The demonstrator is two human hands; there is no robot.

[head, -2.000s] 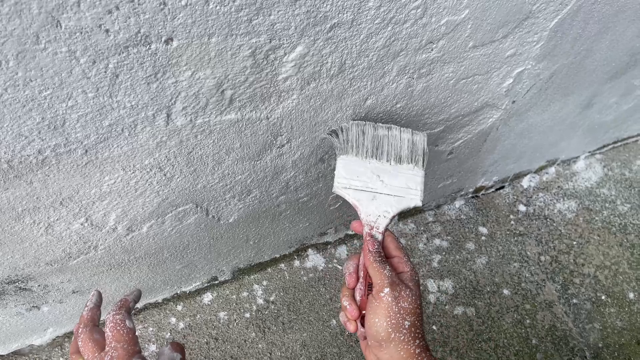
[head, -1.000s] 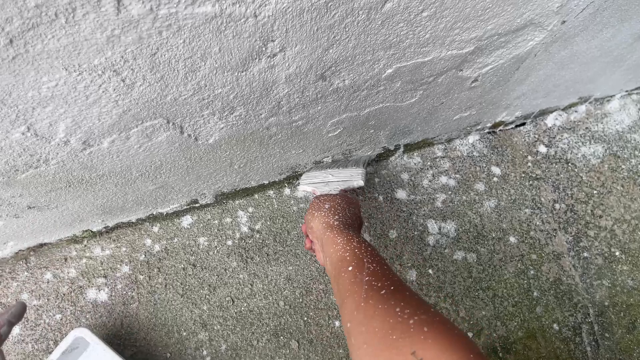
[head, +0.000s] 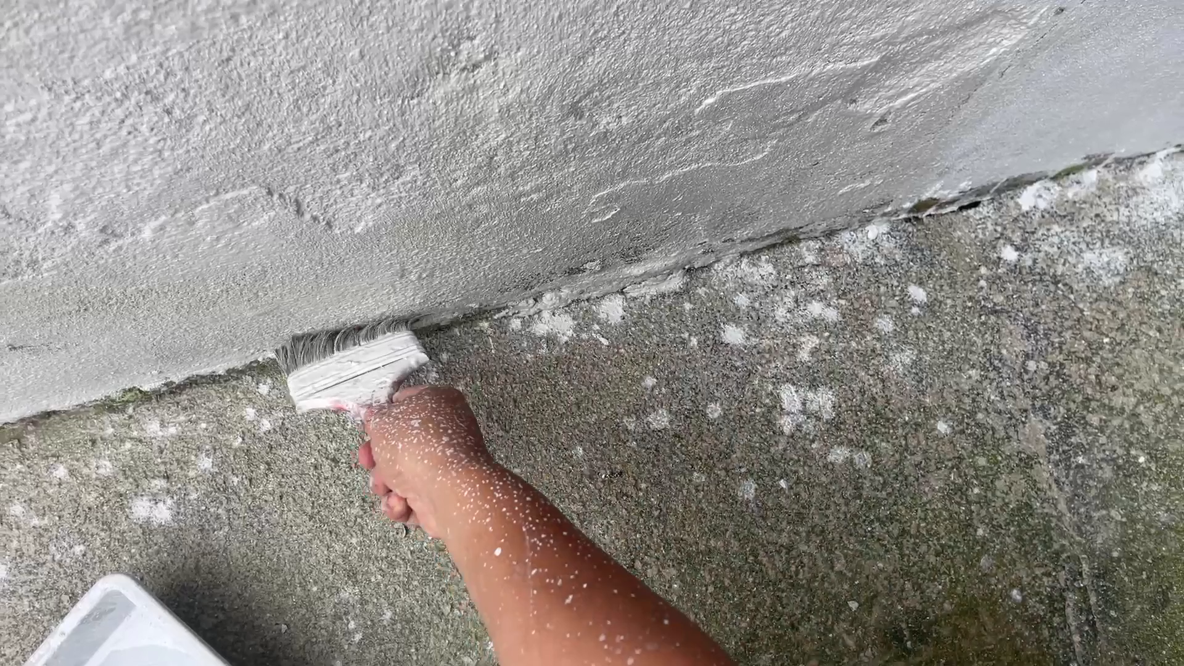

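Observation:
My right hand [head: 421,453], speckled with white paint like the forearm behind it, grips a wide flat paintbrush [head: 356,368]. White paint coats the brush's ferrule, and a bit of its red handle shows by the fingers. The dark, paint-streaked bristles press against the foot of a rough plastered wall [head: 518,157], along the seam where it meets the concrete ground [head: 740,536]. Light wet-looking paint covers the wall. My left hand is out of view.
A white plastic tray or container [head: 139,624] stands on the ground at the bottom left, cut off by the frame. White paint spatters [head: 805,407] dot the concrete. A dark seam with some moss runs slantwise along the wall's base.
The brush was held bristles up before the wall; now it is down at the wall's base and, since a second ago, further left. My left hand has left the view. The tray shows more.

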